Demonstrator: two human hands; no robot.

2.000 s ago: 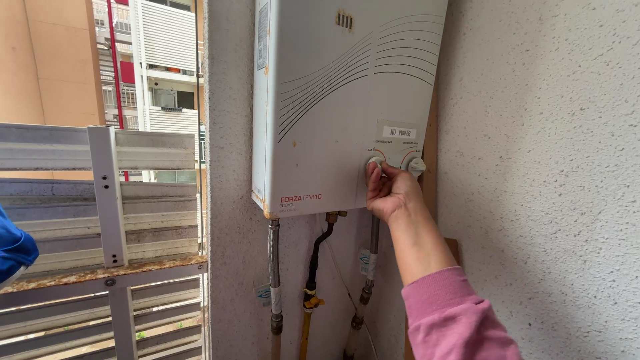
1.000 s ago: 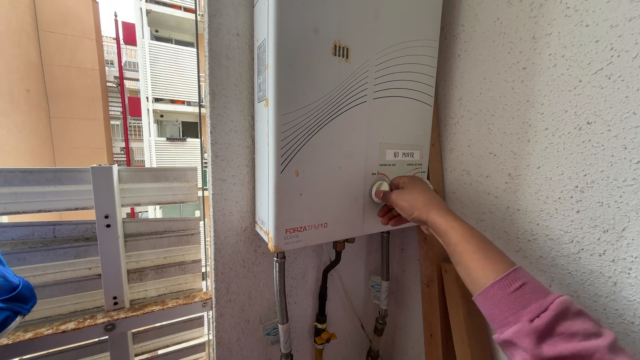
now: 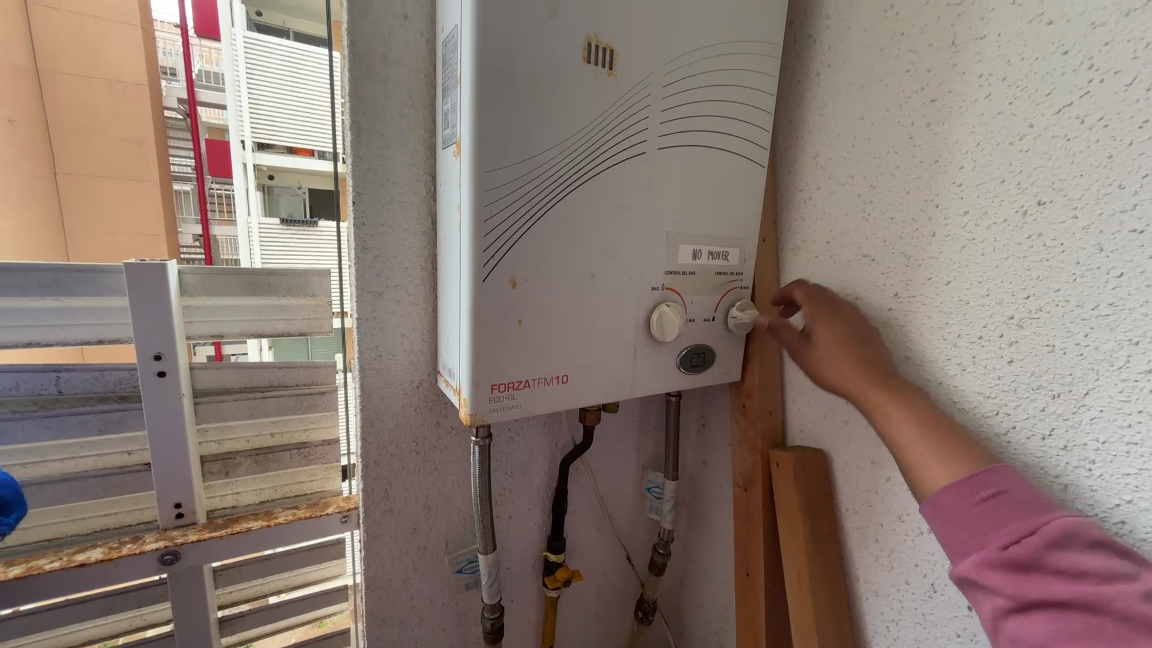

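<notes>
A white gas water heater (image 3: pixel 576 198) hangs on the wall, with two cream knobs low on its front. The left knob (image 3: pixel 667 321) stands free. At the right knob (image 3: pixel 742 317) is my right hand (image 3: pixel 823 337), coming from the right in a pink sleeve; its thumb and index finger are apart beside the knob's right edge, and whether a fingertip touches it is unclear. Beneath the knobs sits a small oval display (image 3: pixel 696 360). Above them is a handwritten label (image 3: pixel 710 255). My left hand is out of the picture.
Below the heater run a braided hose (image 3: pixel 481 504), a black gas line with a yellow valve (image 3: pixel 562 577), and another metal hose (image 3: pixel 671 441). Wooden boards (image 3: pixel 810 540) lean by the rough right wall. A slatted metal railing (image 3: pixel 162 405) and blue material (image 3: pixel 11 504) are at left.
My right hand has let go of the left knob and moved right to the right knob. The left knob and the oval display now show uncovered.
</notes>
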